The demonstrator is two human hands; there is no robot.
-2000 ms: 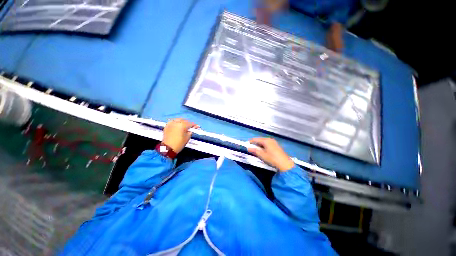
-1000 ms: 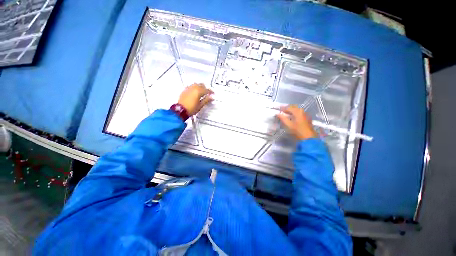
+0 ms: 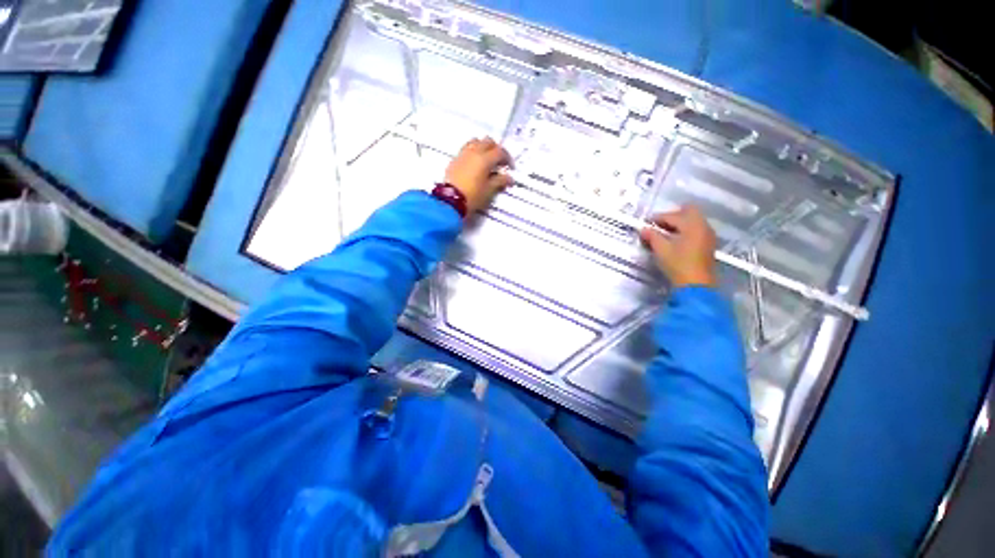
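A large silver back panel (image 3: 524,294) with a black edge lies on blue padding in front of me. A long thin white light strip (image 3: 802,290) runs across its middle, its right end near the panel's right edge. My left hand (image 3: 478,174), with a dark red wrist band, grips the strip left of the middle. My right hand (image 3: 684,245) pinches it to the right. The strip is held over or on the panel; whether it touches cannot be told. Its left part is hard to see in the glare.
Blue conveyor padding (image 3: 142,131) has a dark gap at left. Another panel (image 3: 60,33) lies at the far upper left. A green mat (image 3: 115,316) carries red wire leads, with a white roll (image 3: 31,227) beside it. The pale side rail (image 3: 207,292) runs nearby.
The strip went from the near rail to over the panel, carried by both hands. In the last second, hands and strip moved slightly up and right in view. A coworker's hands have left the view.
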